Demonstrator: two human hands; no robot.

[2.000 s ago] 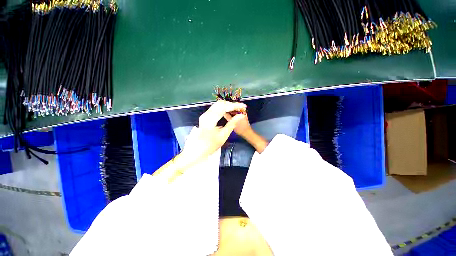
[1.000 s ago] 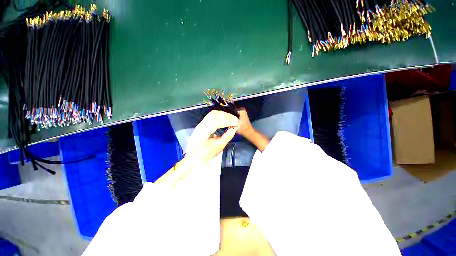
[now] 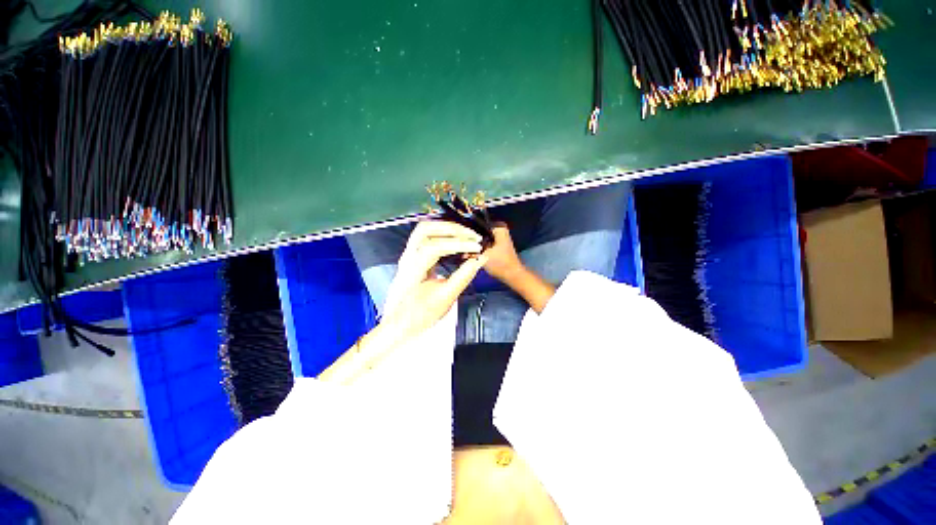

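Note:
A bundle of short black cables (image 3: 468, 215) with gold tips fanned at its top stands over the bench's front edge, in front of my body. My left hand (image 3: 429, 269) is at the bundle's left side, thumb and fingers bent against the cables. My right hand (image 3: 500, 253) is closed around the bundle from the right, partly hidden behind the cables and my left hand. The left cable stack (image 3: 144, 133) lies flat, gold tips away, white-blue-red tips near. The right cable stack (image 3: 683, 46) has gold tips near me. A single cable (image 3: 596, 72) lies left of it.
The green bench top (image 3: 411, 103) ends in a pale front edge. Blue bins stand below it at left (image 3: 180, 379) and right (image 3: 754, 267), with black cables inside. An open cardboard box (image 3: 847, 272) is at lower right. Loose black cables (image 3: 39, 226) hang over the edge at far left.
The bundle shows more of its black cable length above my hands than two seconds ago, and its gold tips have shifted slightly left. My left fingers have moved slightly on it. The view has tilted slightly.

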